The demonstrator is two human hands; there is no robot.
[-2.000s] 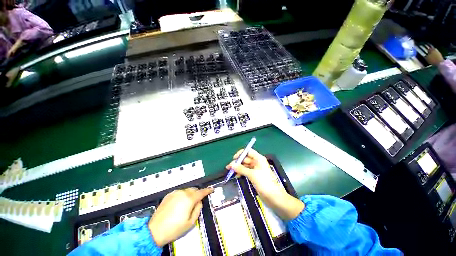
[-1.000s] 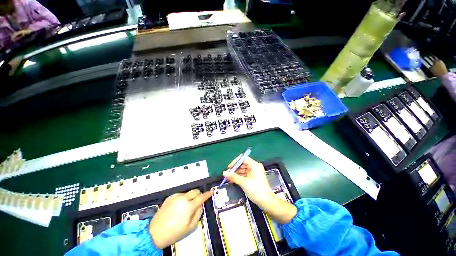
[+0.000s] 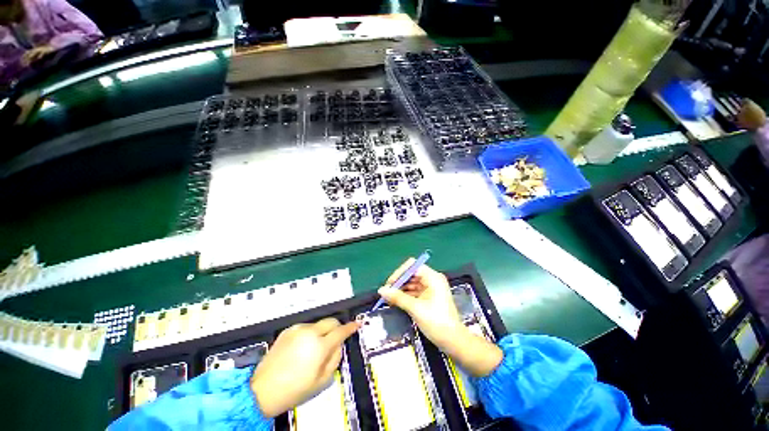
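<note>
A black phone tray holds several open phone housings side by side. My right hand grips a slim blue-violet tool, its tip at the upper left of one phone housing. My left hand lies over the neighbouring housing, its index fingertip on the upper left corner of the same housing, close to the tool tip. The fingertip and tool tip are too small to tell whether a part is between them. A sticker strip lies behind the tray.
A white board bears rows of small black modules. Clear blister trays are stacked at its right, near a blue bin with tan scraps. A white paper strip runs rightward. More phone trays stand at right. Parts of other people show at the edges.
Since two seconds ago the view has shifted slightly and the right hand has brought the tool tip down and left to the housing's corner. The left hand stays nearly in place.
</note>
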